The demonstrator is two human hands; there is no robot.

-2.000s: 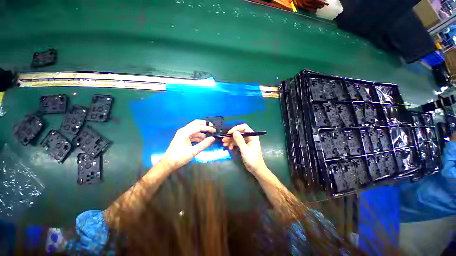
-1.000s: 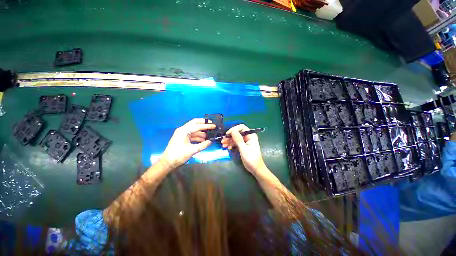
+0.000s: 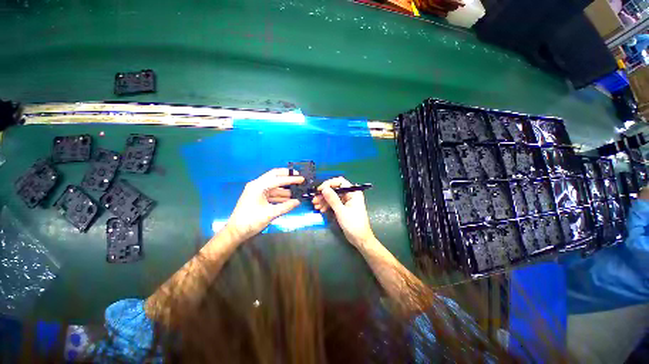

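My left hand (image 3: 262,201) holds a small black moulded part (image 3: 302,173) upright over the blue film (image 3: 213,174). Its fingers cover the part's left and lower portion. My right hand (image 3: 344,207) holds a slim dark pen-like tool (image 3: 358,188) at a slant. The tool's inner end meets the part's lower right area; whether it touches cannot be told. Both hands are bare.
Several loose black parts (image 3: 102,169) lie on the green bench at left, beside crumpled clear film (image 3: 25,259). A single black part (image 3: 135,82) lies on the green belt (image 3: 235,50) beyond the pale edge strip (image 3: 142,114). Stacked black trays (image 3: 455,181) stand at right. A blue sleeve (image 3: 605,274) shows far right.
The single part on the belt has moved right. The held part has been tilted up to show more of its face, and both hands have stayed nearly in place.
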